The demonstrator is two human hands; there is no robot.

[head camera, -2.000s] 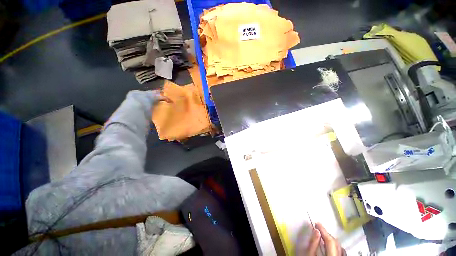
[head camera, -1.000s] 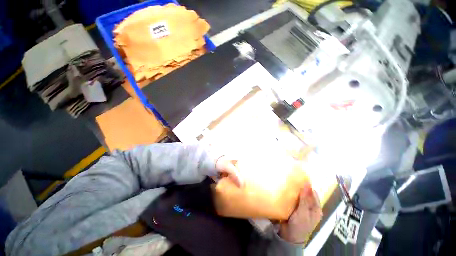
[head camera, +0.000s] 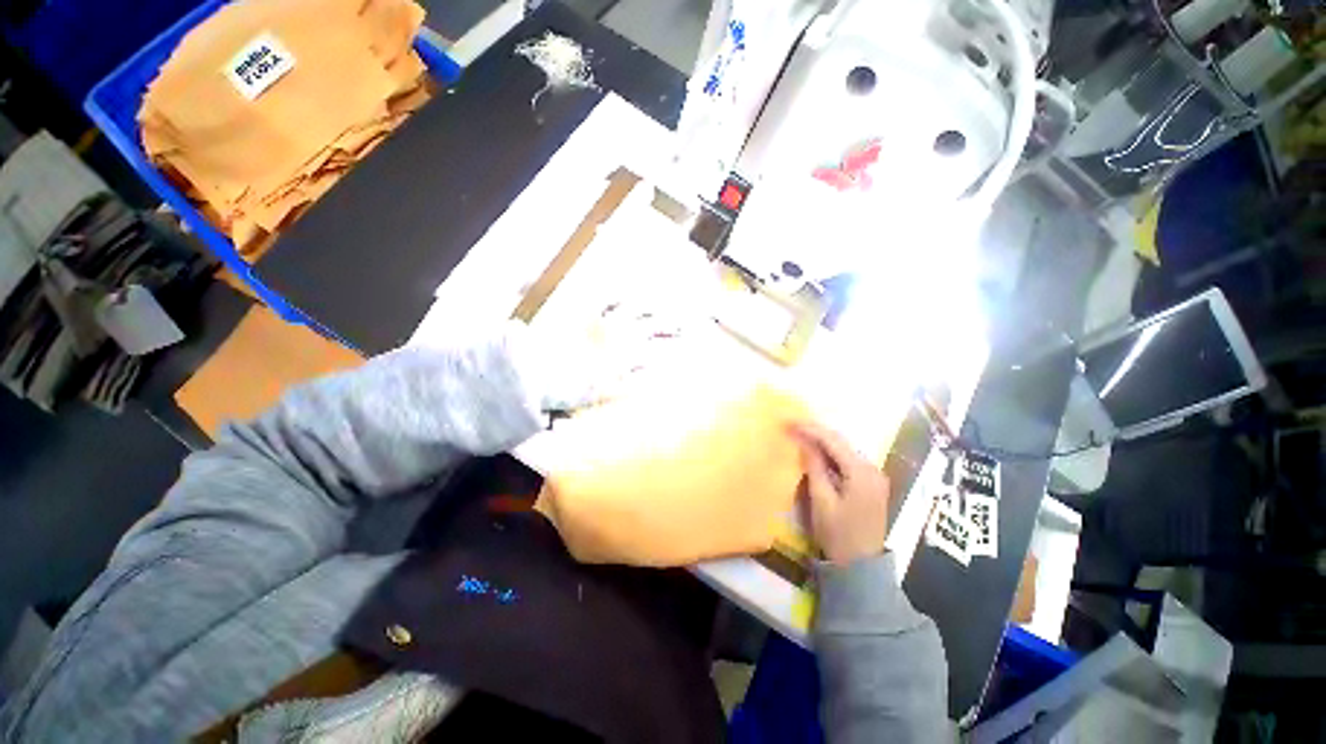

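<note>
An orange fabric panel (head camera: 662,494) lies on the white template board (head camera: 502,247), its upper part washed out by the lamp. My right hand (head camera: 846,491) is at the panel's right edge, with thumb and fingers on the fabric. My left hand (head camera: 604,346) is over the board at the panel's upper left; it is overexposed, so its fingers and any hold on the panel cannot be made out. The yellow-edged clamp frame (head camera: 778,317) is beyond the panel, under the white machine head (head camera: 858,160). Labels (head camera: 963,509) lie on the dark table to the right.
A blue crate (head camera: 197,204) at the upper left holds orange panels with a white label on top. Another orange panel (head camera: 262,371) lies below it. A grey-brown bundle (head camera: 73,276) is at far left. Thread waste (head camera: 557,63) lies on the dark table. A grey-framed screen (head camera: 1178,371) stands at right.
The view has swung right. My left hand, earlier at the orange panels on the left, is now over the board. The panel was brought onto the board and now lies flatter, nearer the clamp.
</note>
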